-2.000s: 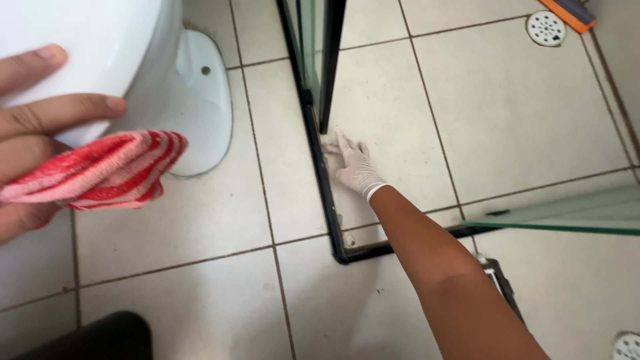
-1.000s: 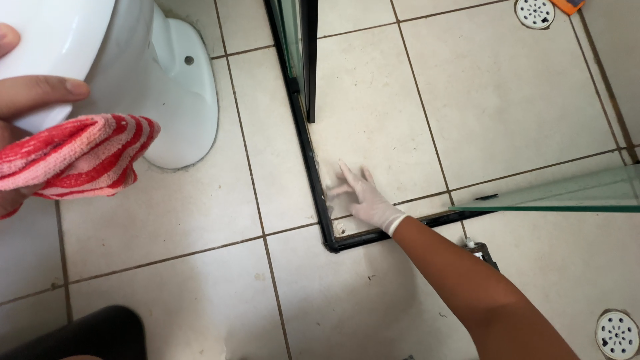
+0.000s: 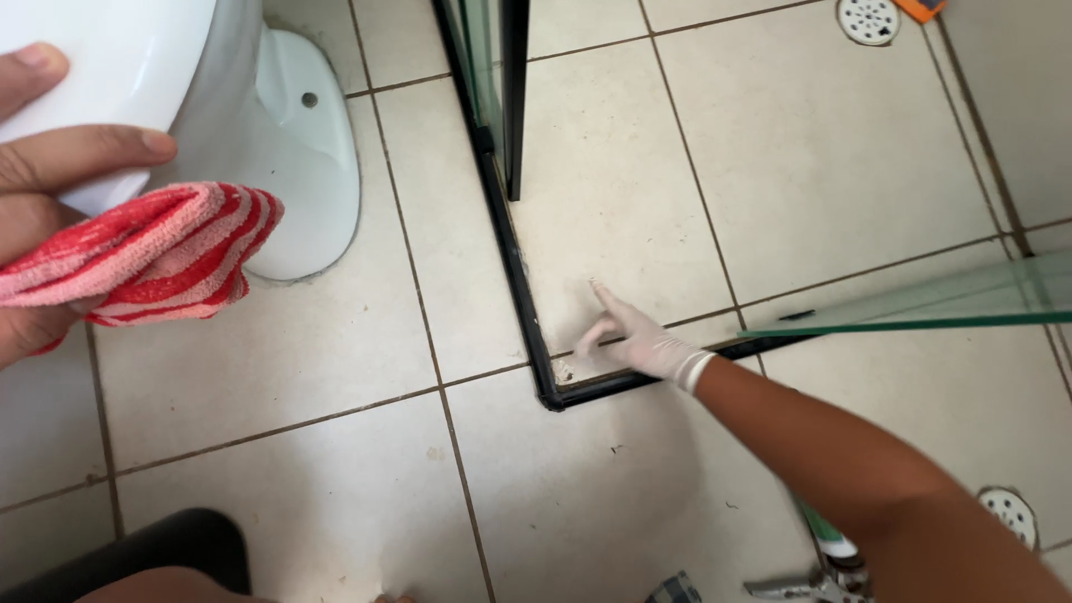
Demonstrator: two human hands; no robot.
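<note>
My left hand [image 3: 79,155] is bare and rests on the rounded edge of the white toilet [image 3: 180,67]. A red and pink striped cloth [image 3: 180,251] is held in its lower fingers and hangs past the rim. My right hand [image 3: 641,335], in a thin white glove, hovers at or just above the tiled floor, inside the corner of the black shower frame track [image 3: 519,301]. Its fingers are apart, slightly blurred, with nothing seen between them. Whitish residue [image 3: 565,371] lies in the corner of the track, left of the hand.
Glass panels stand upright at the top [image 3: 477,75] and at the right [image 3: 921,306]. Round drain covers [image 3: 868,18] [image 3: 1009,515] sit in the floor. A metal tool [image 3: 787,588] and a green and white container [image 3: 829,532] lie under my right forearm. A black rounded object [image 3: 184,548] is at lower left.
My right hand has moved down along the black track from near the end of the upright panel to the corner. My left hand still holds the striped cloth at the toilet.
</note>
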